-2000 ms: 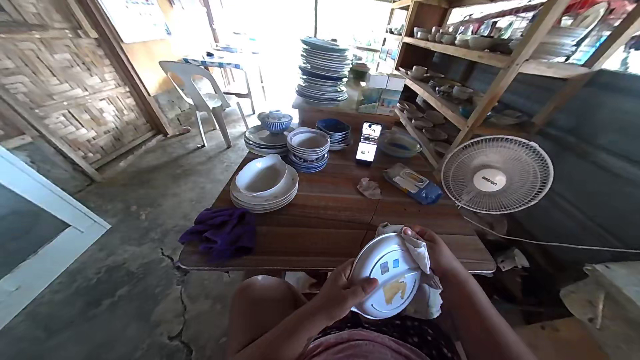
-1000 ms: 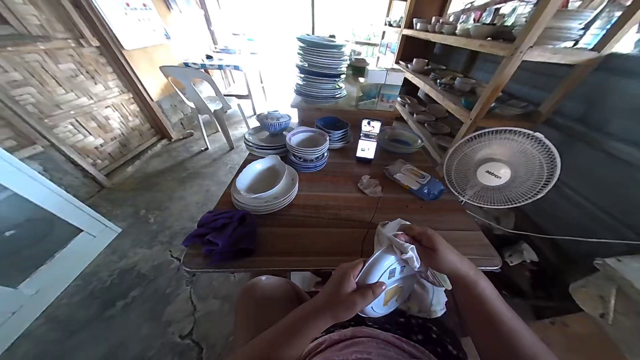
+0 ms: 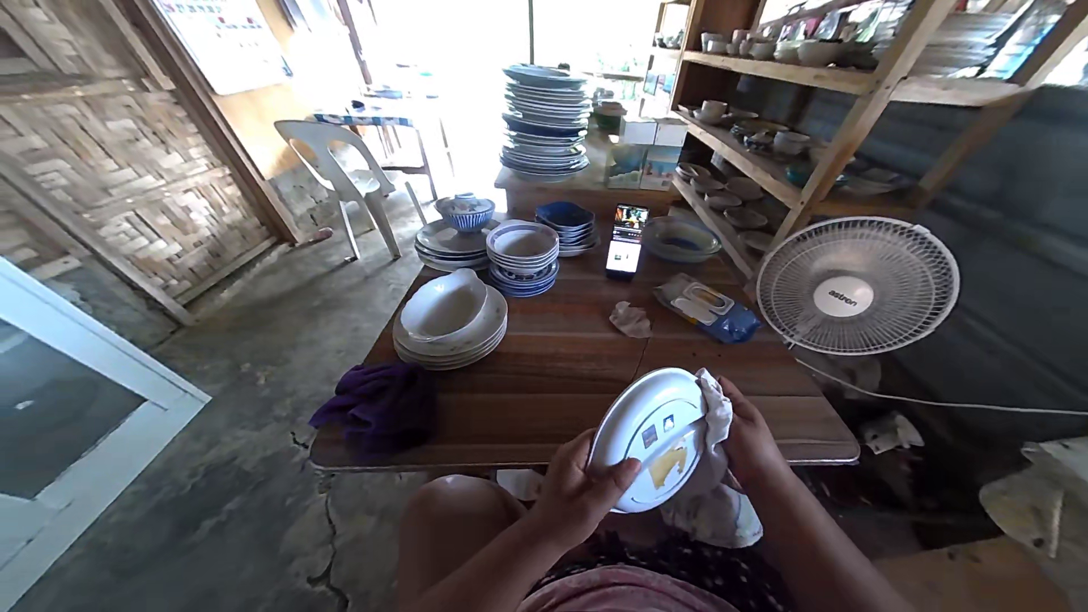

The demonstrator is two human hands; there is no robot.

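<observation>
A white plate (image 3: 636, 425) is tilted above my lap, its underside with stickers and a yellowish patch facing me. My left hand (image 3: 586, 483) grips its left rim, thumb on the underside. At its right rim, my right hand (image 3: 748, 429) holds a whitish cloth (image 3: 716, 416) against the plate; the cloth's lower end hangs below. On the table (image 3: 544, 412), a white bowl (image 3: 444, 308) rests on stacked white plates (image 3: 450, 350). Behind are a stack of bowls (image 3: 523, 251), dark blue bowls (image 3: 565, 223) and a lidded striped bowl (image 3: 465, 212) on plates.
A purple cloth (image 3: 378, 408) lies at the table's left corner. A phone (image 3: 626, 242) stands near a wipes pack (image 3: 705, 308) and a crumpled tissue (image 3: 630, 320). A fan (image 3: 857, 285) is at right, before wooden shelves (image 3: 782, 76). A tall plate stack (image 3: 545, 123) stands behind.
The plate's underside has turned more fully toward me than one second ago. My right hand and the cloth have moved from the plate's upper part to its right rim.
</observation>
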